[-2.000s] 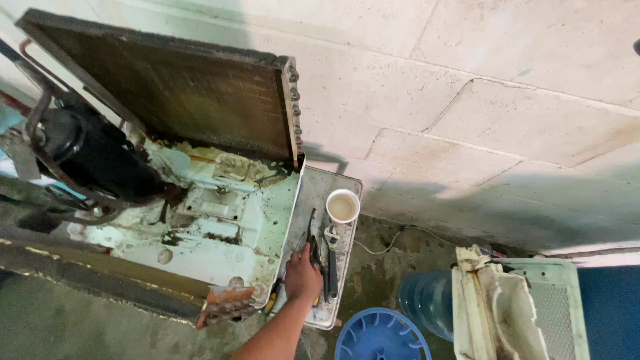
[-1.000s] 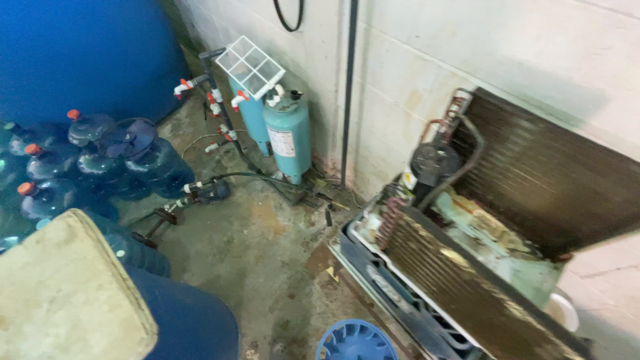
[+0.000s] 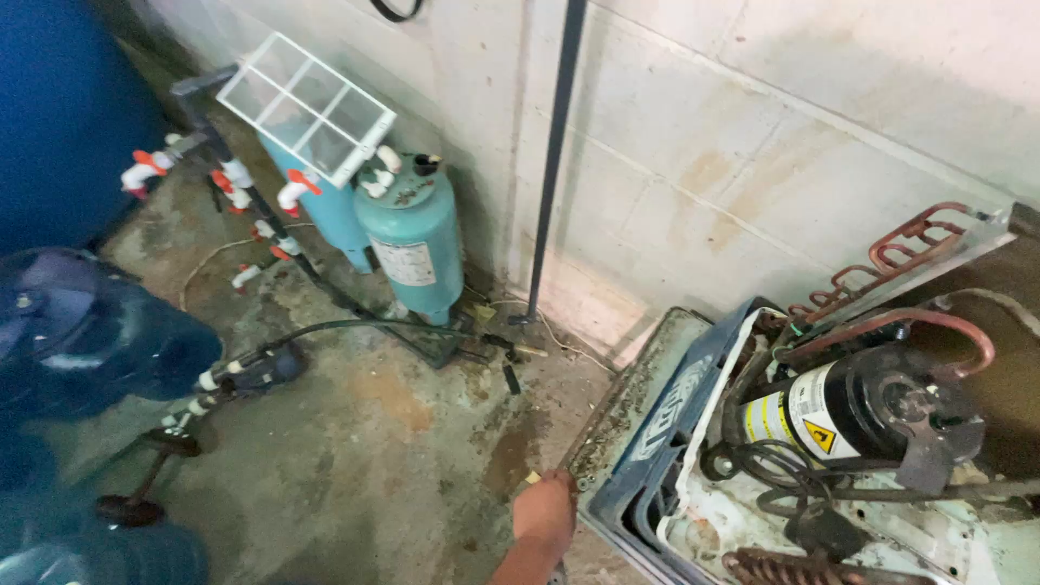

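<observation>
My left hand comes in from the bottom middle with its fingers curled at the edge of a dirty metal tray. A small yellowish thing shows by the fingertips; whether they grip it is unclear. Small round metal parts lie on the tray just right of the fingers. Beside the hand stands an opened air-conditioner unit in a blue and white casing. It holds a black compressor with a warning label, copper tubing and coiled cables. My right hand is out of view.
Teal tanks stand against the block wall, a white gridded filter frame resting on them. Red-handled valves sit on black piping. Large blue water bottles fill the left side. A dark hose crosses the stained concrete floor.
The view has swung widely left and come nearer the compressor. Two seconds ago my hand was among tools on a tray beside a white cup; now it is at a tray edge left of the casing.
</observation>
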